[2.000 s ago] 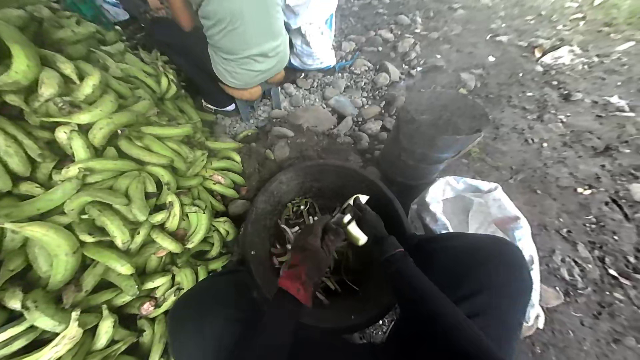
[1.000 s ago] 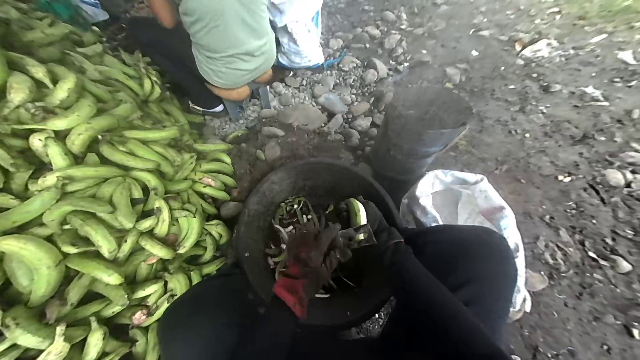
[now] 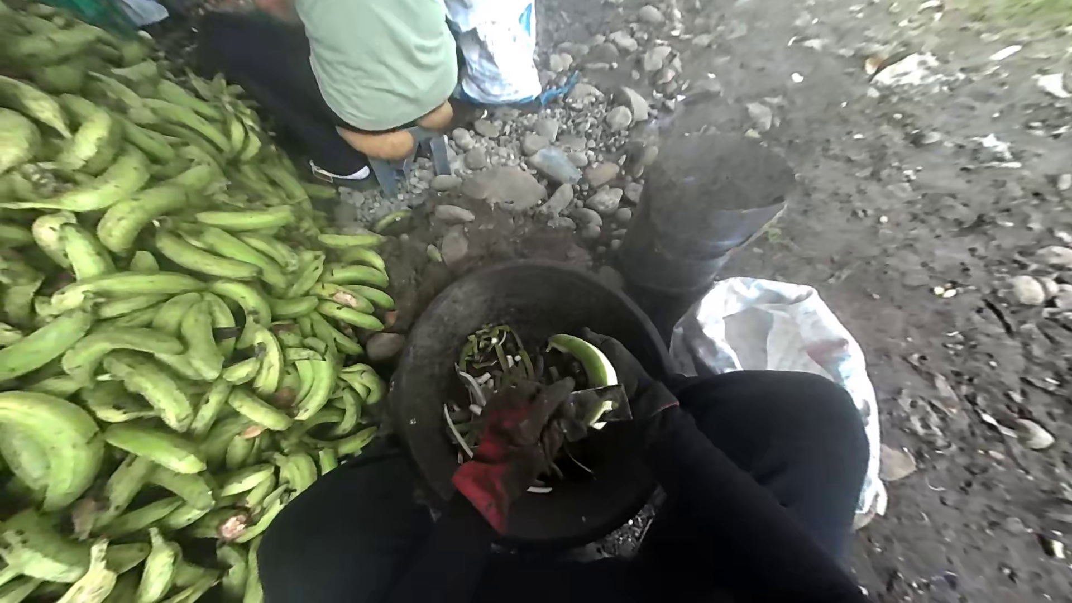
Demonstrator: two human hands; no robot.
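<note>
My left hand, in a worn grey and red glove, is over the middle of a black tub between my legs. It grips a short flat metal blade, whose handle is hidden. My right hand, in a dark glove, holds a green plantain at the tub's right side. The plantain shows green skin and a pale strip, and the blade crosses its lower part. Strips of green and pale peel lie in the tub under and beyond my hands.
A large heap of green plantains lies at the left. A dark cylindrical container and an open white sack stand at the right. Ahead, a person in a light green shirt sits near stones and another white sack.
Two seconds ago my right hand held up a pale piece near the tub's right rim. Now it holds a plantain with green skin lower down, against the blade in my left hand.
</note>
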